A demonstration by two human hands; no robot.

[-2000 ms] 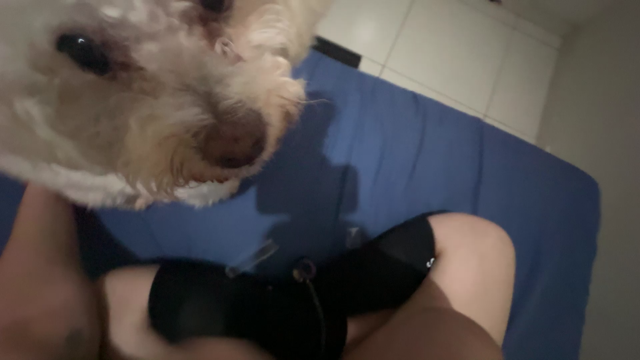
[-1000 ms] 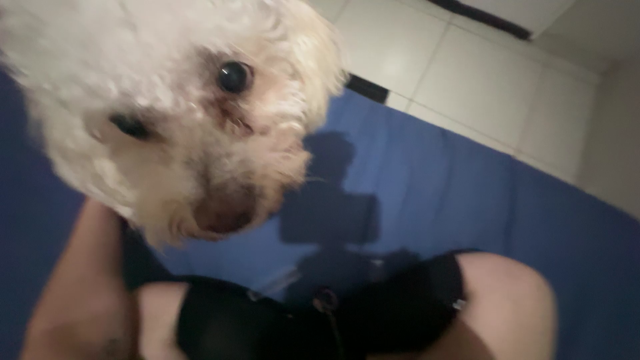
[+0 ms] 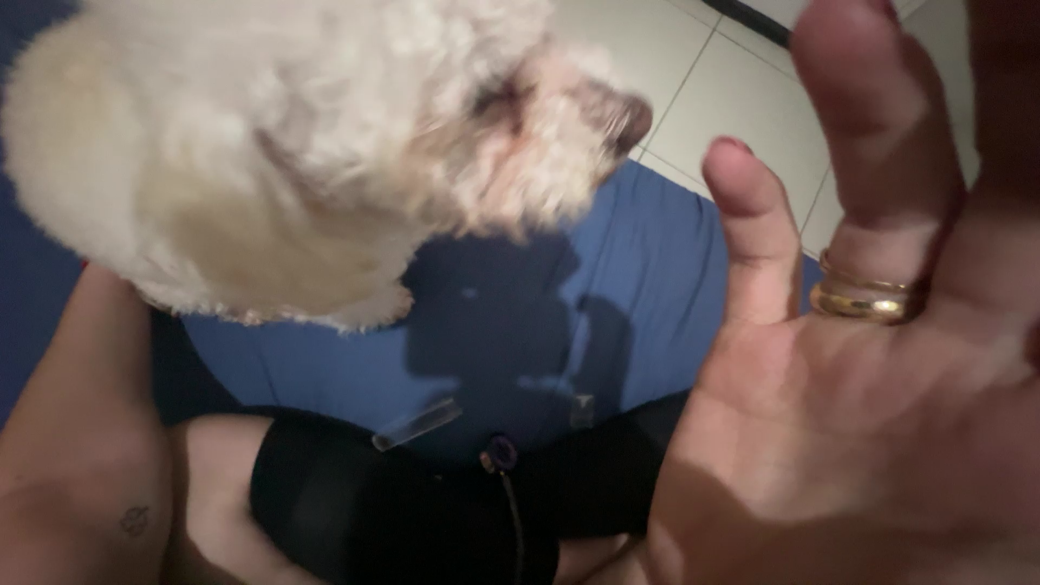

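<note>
A curly white dog (image 3: 309, 146) fills the upper left, its head turned to the right in profile. My left forearm reaches up from the lower left to the dog's underside; the hand itself is hidden behind the fur, so whether it holds the dog cannot be seen. At the right, close to the camera, my right hand (image 3: 845, 390) is raised with the palm showing, fingers apart, two gold-coloured rings (image 3: 861, 302) on one finger, and nothing held. A small clear tube-like item (image 3: 418, 424) lies near my lap, beside a round dark purple object (image 3: 500, 453) with a cord or chain.
I sit on a blue sheet (image 3: 658, 252) with my legs folded in black shorts (image 3: 390, 504). A small clear piece (image 3: 582, 410) rests near the right thigh. Light floor tiles (image 3: 731, 106) show beyond the sheet's edge. Shadows fall across the sheet.
My right hand has come up into view at the right. The dog has turned its head from facing the camera toward the right.
</note>
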